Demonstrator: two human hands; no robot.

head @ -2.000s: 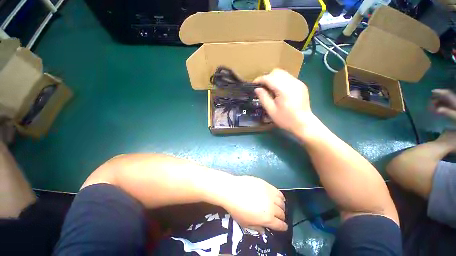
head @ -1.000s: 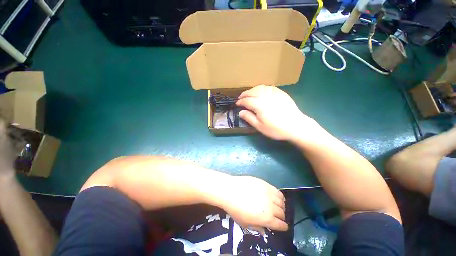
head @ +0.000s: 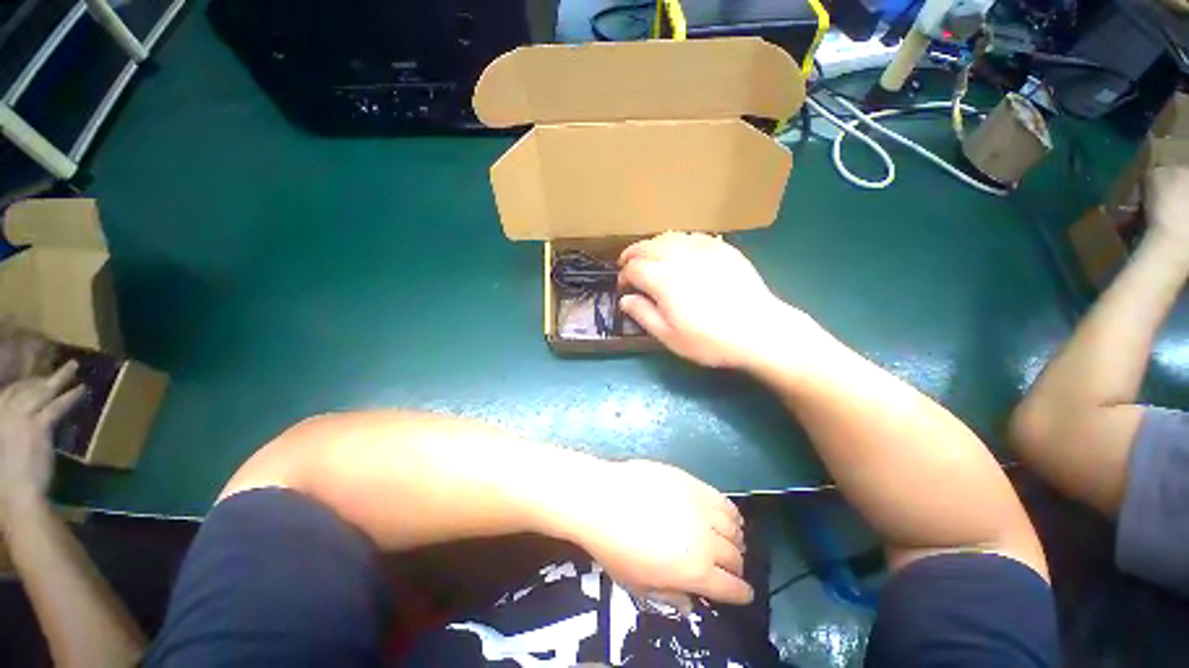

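An open cardboard box (head: 672, 179) stands on the green bench in front of me, its lid raised at the back. A coiled black cable (head: 583, 272) lies in its left part, above a shiny greyish packet (head: 582, 317). My right hand (head: 698, 298) reaches over the right part of the box, fingers bent down at the cable's right end. The hand hides that part, so I cannot tell whether it grips the cable. My left hand (head: 672, 532) rests on my lap below the bench edge, fingers slightly apart and holding nothing.
Another person's hands are at an open box (head: 128, 415) on the left. Another person's hand is at a box (head: 1099, 245) on the far right. A large black unit (head: 404, 65), a yellow-edged unit (head: 750, 16), a white cord (head: 861, 163) and a tan roll (head: 1008, 138) are at the back.
My right hand has lowered the coiled cable into the box and stays over it. My left hand has not moved. The neighbour's box on the right has moved farther right.
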